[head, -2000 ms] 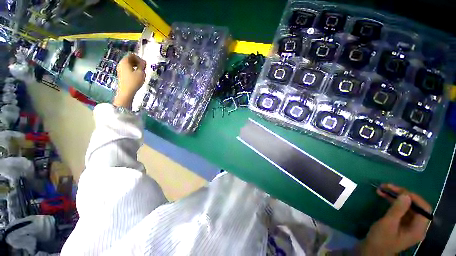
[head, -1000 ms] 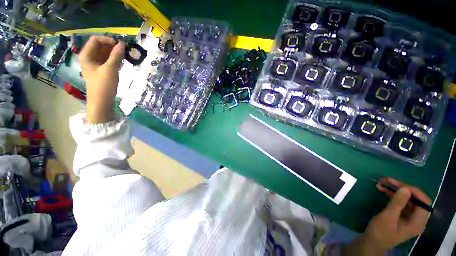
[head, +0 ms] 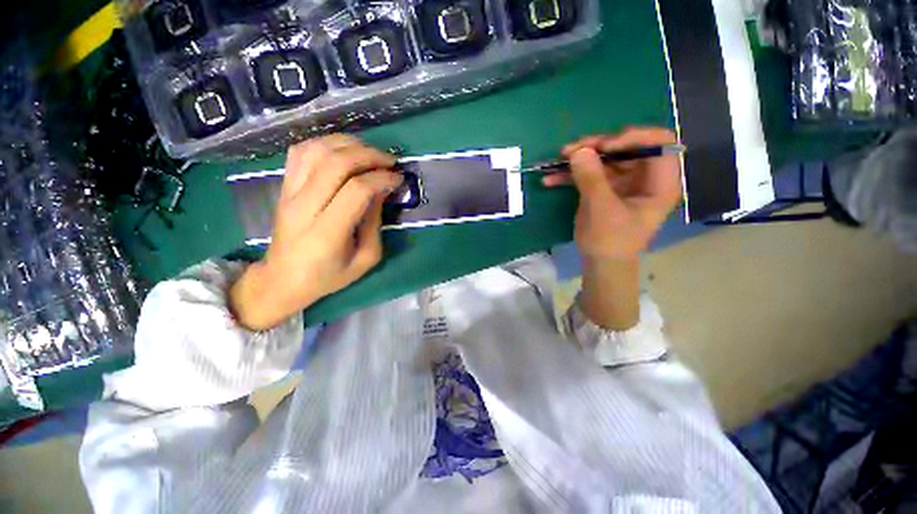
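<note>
My left hand [head: 327, 216] holds a small black housing [head: 406, 191] between thumb and fingers, over the adhesive strip. The dark strip [head: 468, 187] with white edges lies flat on the green mat, partly hidden by my left hand. Its white bare corner is at the right end. My right hand [head: 625, 191] holds a thin black pen-like tool [head: 633, 154]. The tool's fine shiny tip is at the strip's white corner; whether it touches cannot be told.
A clear blister tray [head: 332, 120] with black housings stands behind the strip. Tangled black frames [head: 151, 181] and another clear tray [head: 60, 271] are at left. A wider black band on white paper [head: 709, 110] and clear trays [head: 850, 70] are at right.
The view has swung to the right. My left hand has come from the left tray to the strip with the housing. My right hand's tool tip is now at the strip's corner.
</note>
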